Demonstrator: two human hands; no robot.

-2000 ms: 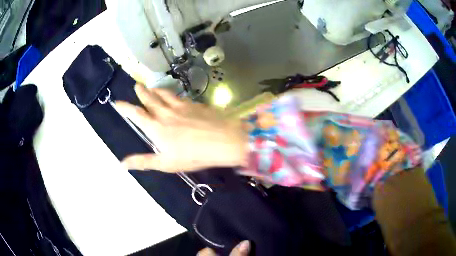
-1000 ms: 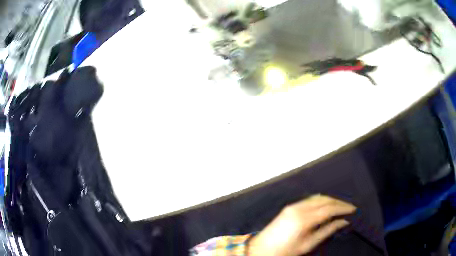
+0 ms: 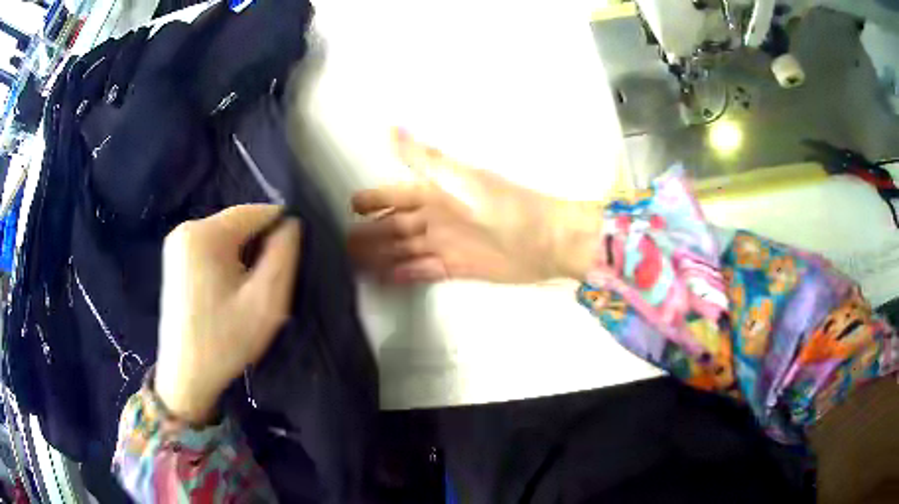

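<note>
A heap of dark bag pieces (image 3: pixel 148 157) with silver zips lies at the left of the white tabletop. My left hand (image 3: pixel 229 295) is over the heap, its thumb and fingers pinched on the dark fabric of one piece near a silver zip end. My right hand (image 3: pixel 444 231) is over the white tabletop just right of the heap, blurred, with its fingers curled and pointing left. No fabric shows in it.
The white tabletop (image 3: pixel 513 340) curves along its front edge. The presser foot and needle area (image 3: pixel 702 89) is at the upper right, beside the yellow-white lamp spot (image 3: pixel 726 137). Black and red thread snips (image 3: pixel 856 167) lie at the right edge.
The view has turned left towards the heap. My left hand has come onto the heap and pinched fabric. My right hand is over the tabletop. The panel seen earlier on the tabletop is gone from there.
</note>
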